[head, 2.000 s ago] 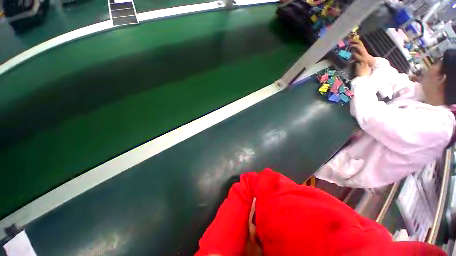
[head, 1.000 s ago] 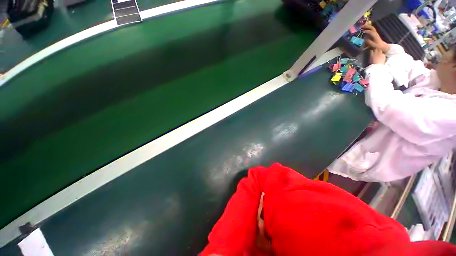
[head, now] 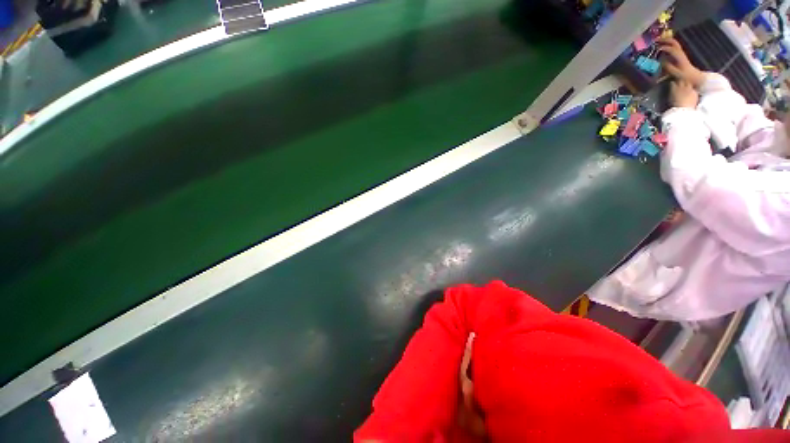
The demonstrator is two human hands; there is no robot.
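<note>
Neither of my hands shows clearly. The red sleeves (head: 554, 372) lie folded together on the dark green bench top (head: 346, 320) at the bottom centre, and they cover my hands. A thin strip of skin shows in the gap between the sleeves; I cannot tell which hand or arm it is. No held object is visible. The green conveyor belt (head: 286, 147) runs beyond the bench behind a pale metal rail (head: 320, 227).
A worker in a pale pink coat (head: 719, 190) handles pieces at the right, beside a pile of coloured components (head: 635, 126). A slanted metal post (head: 589, 65) rises from the rail. A white paper label (head: 82, 408) is at bottom left. A black object (head: 74, 26) is at upper left.
The view has shifted, so the bench, worker and coloured pile appear further right. The red sleeves stay folded together.
</note>
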